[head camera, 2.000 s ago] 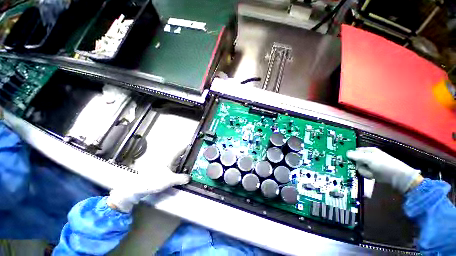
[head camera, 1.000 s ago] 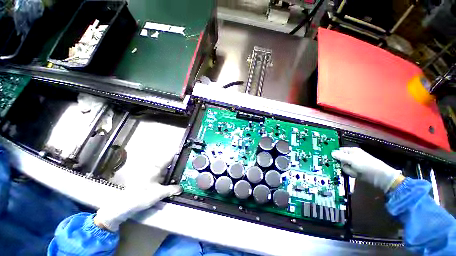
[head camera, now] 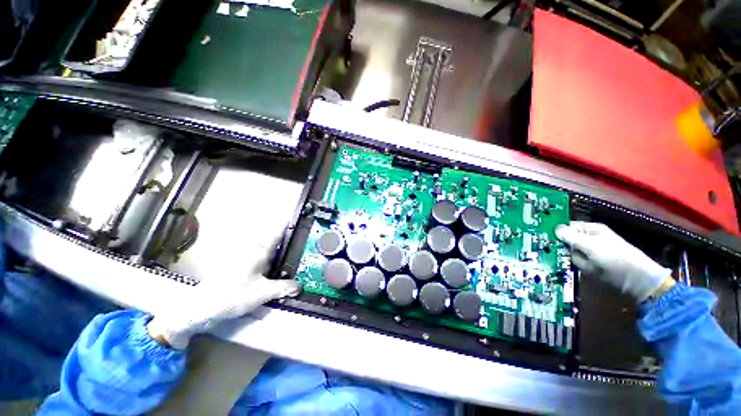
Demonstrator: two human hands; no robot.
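A green circuit board (head camera: 382, 207) lies flat in a black carrier (head camera: 406, 322) on the conveyor. A cluster of dark round capacitors (head camera: 401, 289) stands on it, with grey blocks (head camera: 536, 330) at its near right corner. My gloved left hand (head camera: 223, 305) holds the carrier's near left corner, thumb on the frame and other fingers reaching along the left side, partly washed out by glare. My gloved right hand (head camera: 616, 258) has its fingertips on the right edge of board and carrier, its fingers curled. What its fingers do beneath is hidden.
Silver conveyor rails (head camera: 106, 262) run along both sides of the carrier. Behind are a green mat (head camera: 244, 69), a black bin of white parts (head camera: 114, 41), a red sheet (head camera: 617, 114) and a yellow round holder (head camera: 697, 130). Another board (head camera: 15, 114) shows at far left.
The view has shifted, so the bench and bin sit higher in the picture. Both hands keep their places at the carrier's ends. The board shows no clear movement in the conveyor.
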